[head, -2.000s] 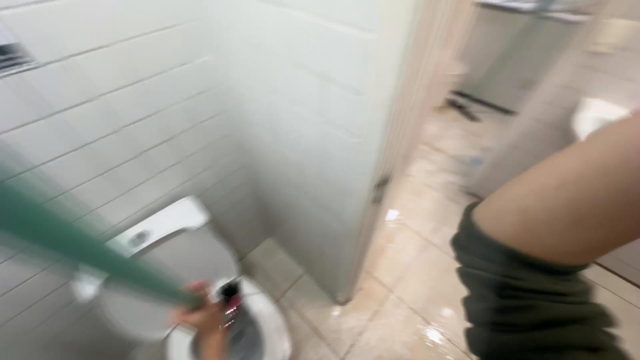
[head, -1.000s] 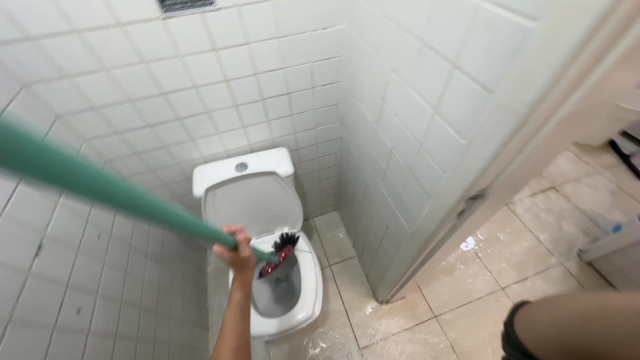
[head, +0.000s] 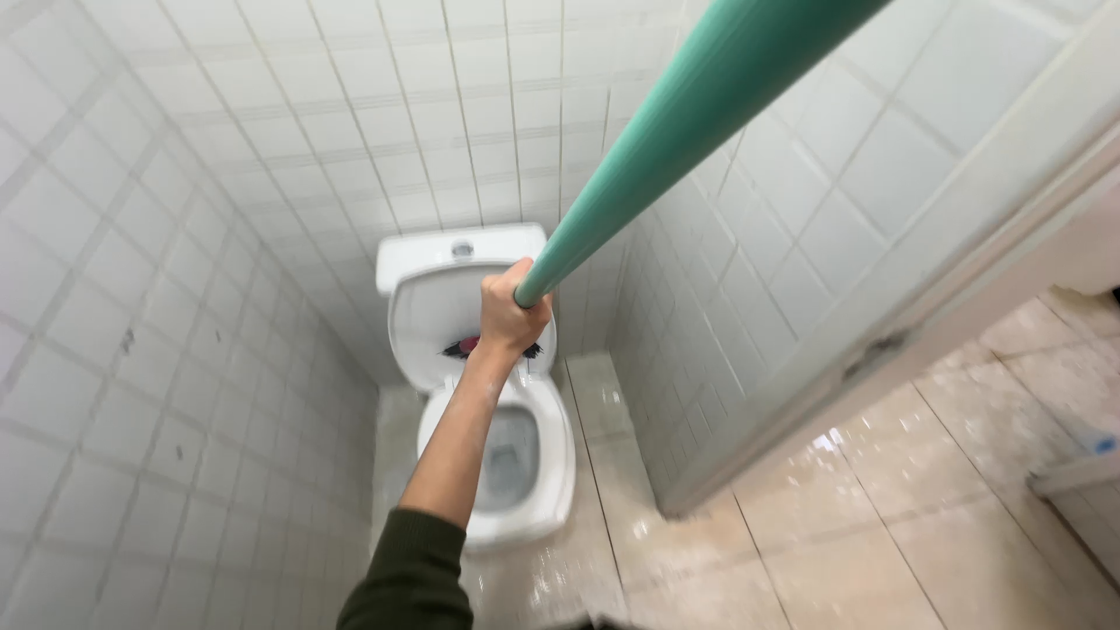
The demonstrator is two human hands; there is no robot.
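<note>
My left hand (head: pixel 514 306) is closed around a green broom handle (head: pixel 647 149), which runs from the hand up to the top right of the view. Beyond my wrist, the dark bristles and red part of the broom head (head: pixel 464 347) show against the raised lid (head: pixel 416 319) of a white toilet (head: pixel 556 477); my hand and forearm cover some of the head. The toilet bowl (head: pixel 507 455) stands uncovered below the hinges. My right hand is out of view.
White tiled walls (head: pixel 245 306) enclose the toilet on the left, back and right. The right partition ends in a pale door frame (head: pixel 787 420). Wet beige floor tiles (head: pixel 814 542) extend to the right, where a small blue thing (head: pixel 1105 445) lies near another partition edge.
The broom head has moved from over the bowl to the raised lid. The handle, which slanted to the upper left, now slants to the upper right. The right arm has left the view.
</note>
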